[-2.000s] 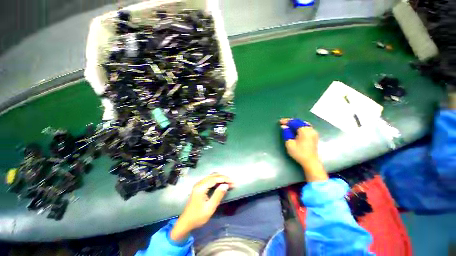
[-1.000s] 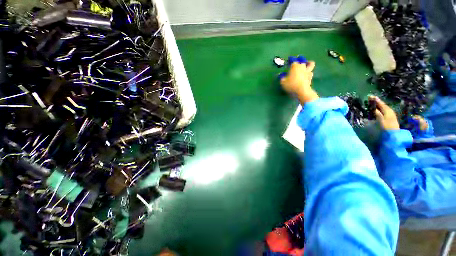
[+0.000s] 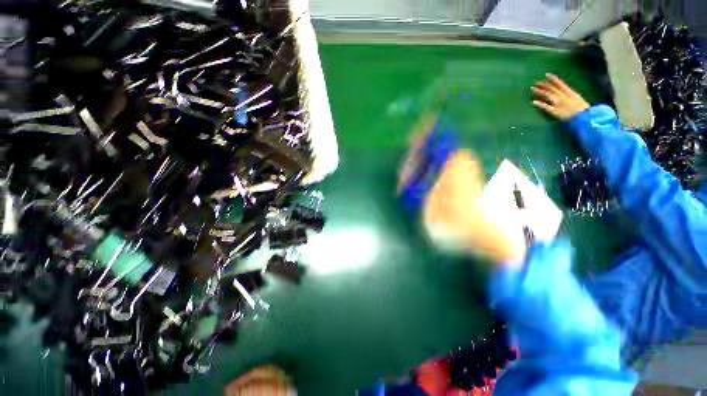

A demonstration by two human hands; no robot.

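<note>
My right hand (image 3: pixel 457 197), with blue finger wraps, is above the green bench top, left of a white sheet (image 3: pixel 500 209). It is strongly blurred, so whether it holds anything cannot be told. My left hand (image 3: pixel 262 382) is at the bottom edge, mostly cut off; its fingers and any contents are hidden. A large heap of black binder clips with silver handles (image 3: pixel 147 147) fills the left side, spilling past a white bin (image 3: pixel 316 116). A pale green piece (image 3: pixel 122 258) lies among them. Slim dark pieces (image 3: pixel 519 196) lie on the sheet.
Another worker's hand (image 3: pixel 560 97) and blue sleeve (image 3: pixel 651 189) reach over the bench at right. Clipped pieces (image 3: pixel 587 186) lie beside that sleeve. A second clip heap (image 3: pixel 673 85) lies behind a pale bin wall (image 3: pixel 626 75). A red tray (image 3: pixel 434 377) with dark pieces is below the bench edge.
My right hand has drawn back toward me from the far bench area, where a small whitish piece lay; that piece no longer shows. The other worker's hand has reached farther over the bench.
</note>
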